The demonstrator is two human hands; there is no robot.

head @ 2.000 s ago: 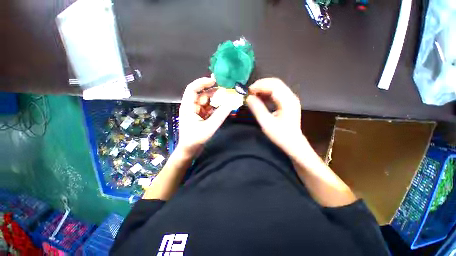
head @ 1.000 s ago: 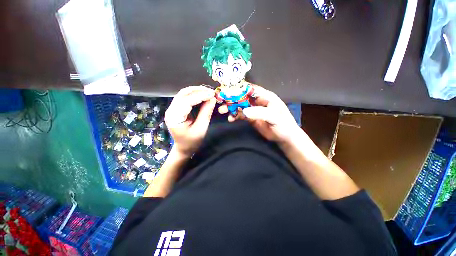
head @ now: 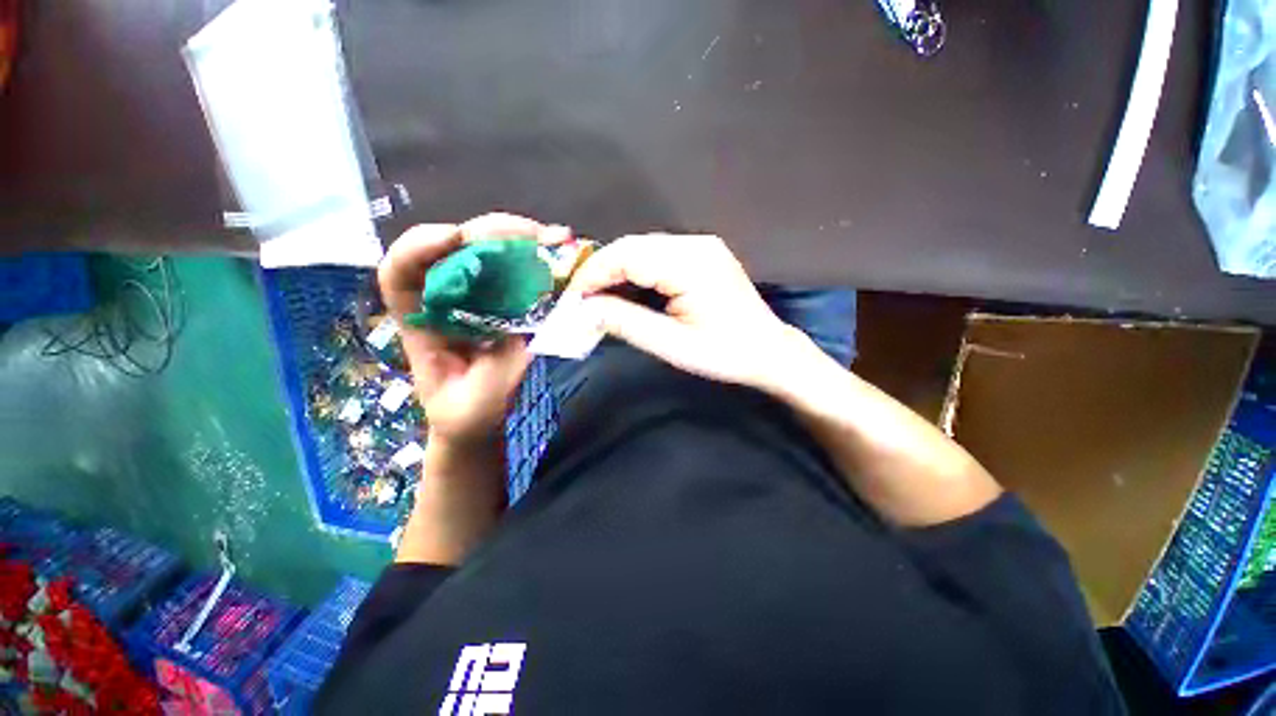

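Note:
A plush doll (head: 493, 287) with green hair lies sideways in my left hand (head: 455, 367), held near the table's front edge. Its hair points left and its face is not visible. A thin metal chain runs along the near side of the hair. My right hand (head: 686, 301) pinches the white hang tag (head: 568, 327) between thumb and fingers, beside the doll's body. The stack of empty poly bags (head: 284, 133) lies on the table at the left.
A blue crate (head: 297, 385) of bagged dolls stands below the table edge at left. An open cardboard box (head: 1106, 434) is at right. A white strip (head: 1136, 119), a crumpled plastic bag (head: 1245, 154) and metal keychains (head: 917, 25) lie on the table (head: 840, 154).
The doll has moved left and turned from upright, face showing, to sideways in my left hand. My right hand has left the doll's body and taken hold of the tag.

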